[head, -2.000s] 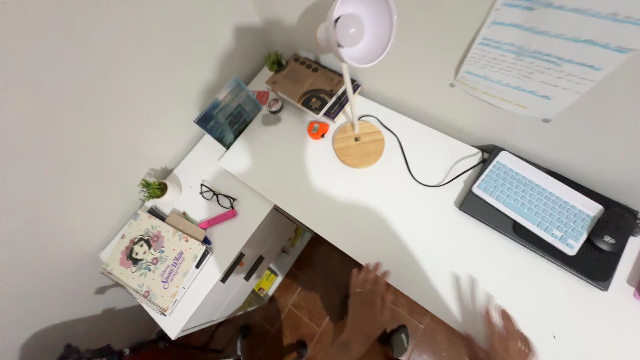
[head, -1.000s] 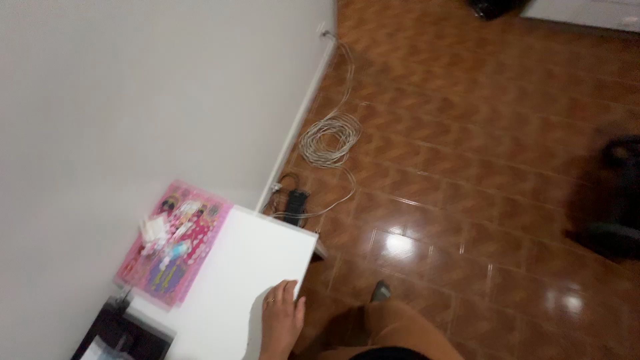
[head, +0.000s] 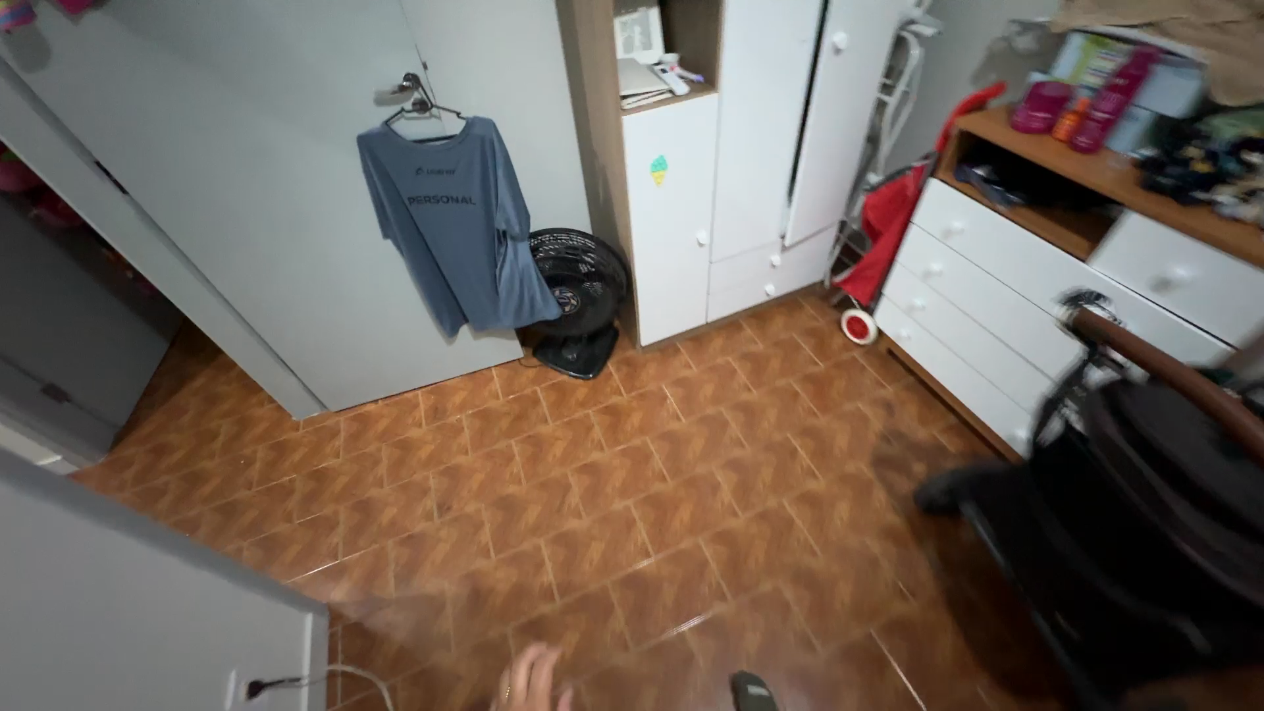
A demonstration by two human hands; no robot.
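Observation:
My left hand [head: 533, 679] shows at the bottom edge, cut off by the frame, with a ring on one finger. Its fingers are extended over the brown tiled floor [head: 632, 474], and nothing is seen in them. To its right is the dark tip of footwear [head: 753, 691]. My right hand is out of view. Farther off, a blue-grey T-shirt [head: 444, 227] hangs on a black hanger from the handle [head: 410, 87] of a grey-white door [head: 276, 217]. Partly behind the shirt stands a black fan [head: 578, 286].
A white wardrobe [head: 667, 247] stands beyond the fan. Right of it are a red wheeled cart [head: 884, 227] and a white chest of drawers [head: 997, 326]. A black stroller [head: 1116, 513] fills the lower right. At lower left, a plug [head: 262, 688] sits in a wall outlet, its cable hanging over the floor.
The view has swung from the desk, past a white tabletop, to the door and wardrobe. Both hands showed at first; now only my left hand is seen, no longer over the white tabletop.

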